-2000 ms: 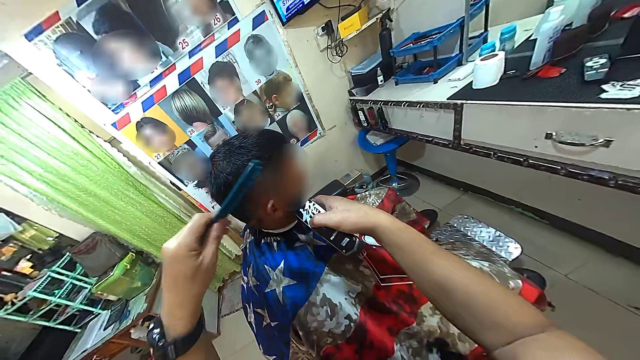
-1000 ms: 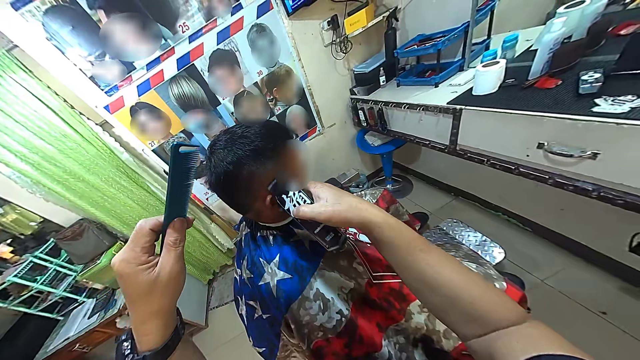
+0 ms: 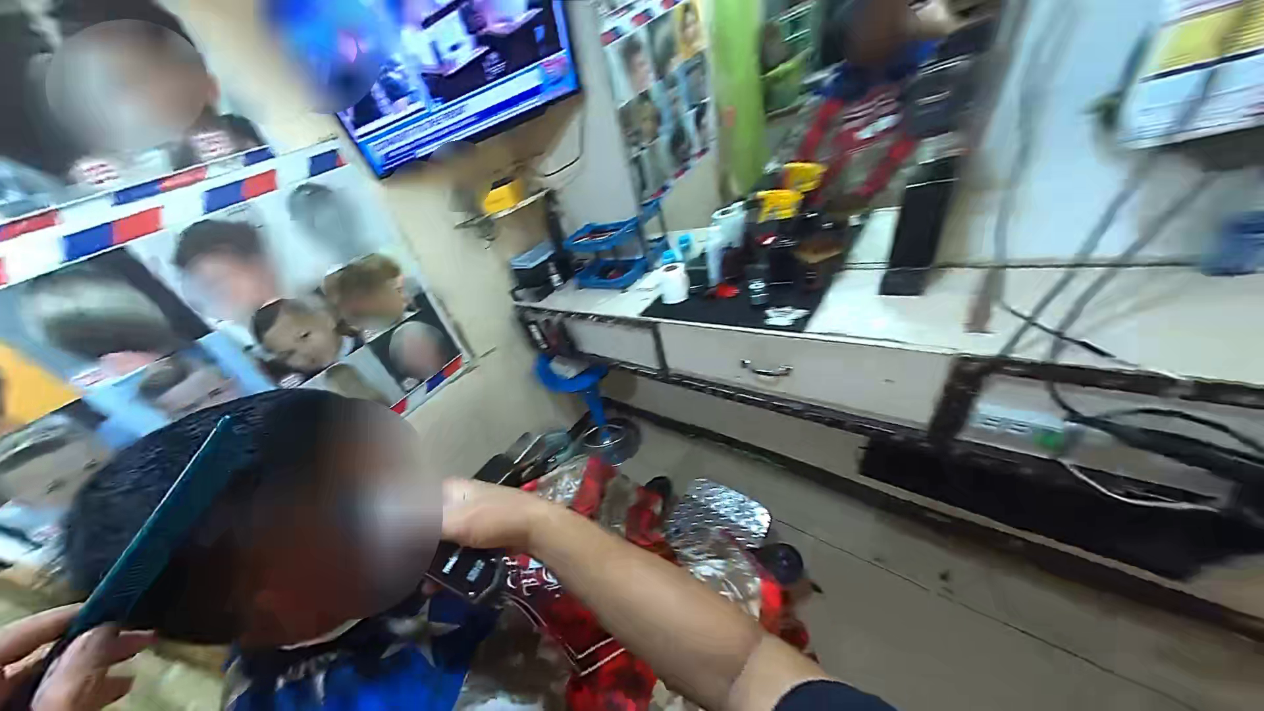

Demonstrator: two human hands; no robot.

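A seated person [image 3: 197, 494] with short dark hair wears a barber's cape [image 3: 395, 662] with stars, camouflage and red patches. At the lower left my left hand [image 3: 84, 657] grips a teal comb [image 3: 163, 523], which slants up across the side of the hair. My right hand [image 3: 486, 513] is in front of the person's face and closed on a dark hair clipper [image 3: 466, 571], whose body hangs below the hand. The clipper's head is hidden, so I cannot tell whether it touches the person.
A white counter [image 3: 889, 351] with drawers runs along the right wall, with blue trays [image 3: 610, 272], bottles and a paper roll [image 3: 673, 283] on it. A blue stool [image 3: 573, 375] stands under its far end. Beyond the cape is a metal footrest [image 3: 726, 512]. Cables [image 3: 1165, 425] hang at the right.
The view has swung right and up. The comb has moved from beside the person's head to across the hair. My right hand has moved from near the ear to in front of the face.
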